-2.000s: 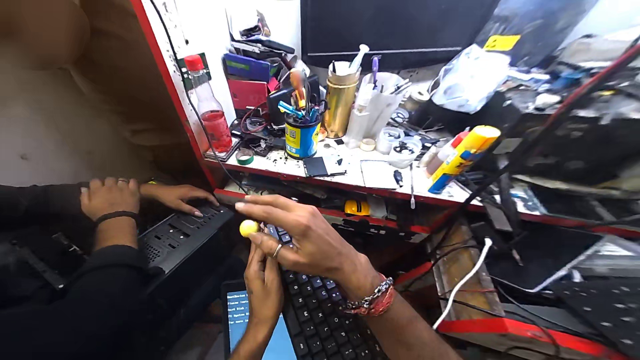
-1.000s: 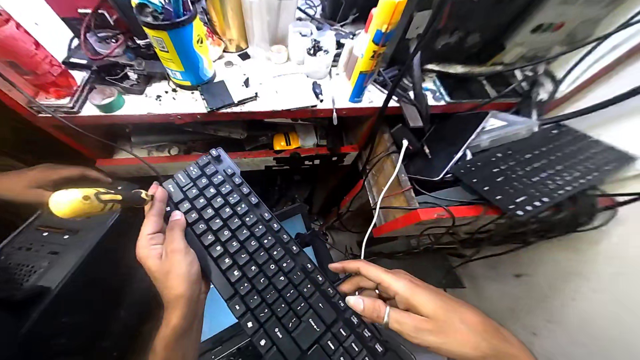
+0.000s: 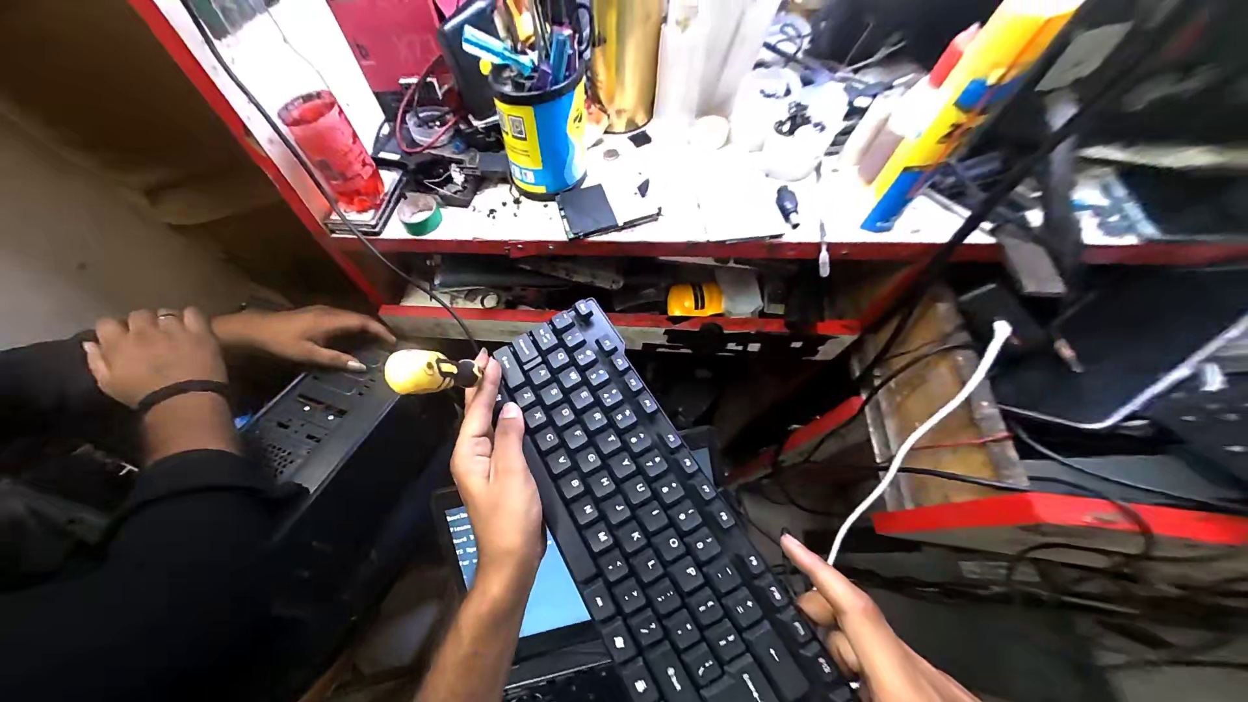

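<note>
A black computer keyboard (image 3: 643,507) is tilted up in the middle of the view. My left hand (image 3: 497,478) grips its left edge near the upper end, thumb over the keys. A yellow-handled tool (image 3: 419,372), its kind unclear, sticks out to the left from the fingers of that hand. My right hand (image 3: 858,624) is at the keyboard's lower right edge with the index finger extended; its other fingers are partly hidden, so its hold cannot be told. Beneath the keyboard lies a laptop (image 3: 556,595) with a lit blue screen bearing writing.
At left, another person's hands (image 3: 166,361) rest by a black computer case (image 3: 317,419). Ahead, a red-edged white shelf (image 3: 682,210) carries a pen cup (image 3: 541,136), a green tape roll (image 3: 419,213) and a yellow-blue tube (image 3: 955,117). A white cable (image 3: 916,434) hangs at right.
Two seconds ago my hands were close together above the laptop; one second ago the keyboard was in my left hand, with my right hand at its lower edge. The view has shifted.
</note>
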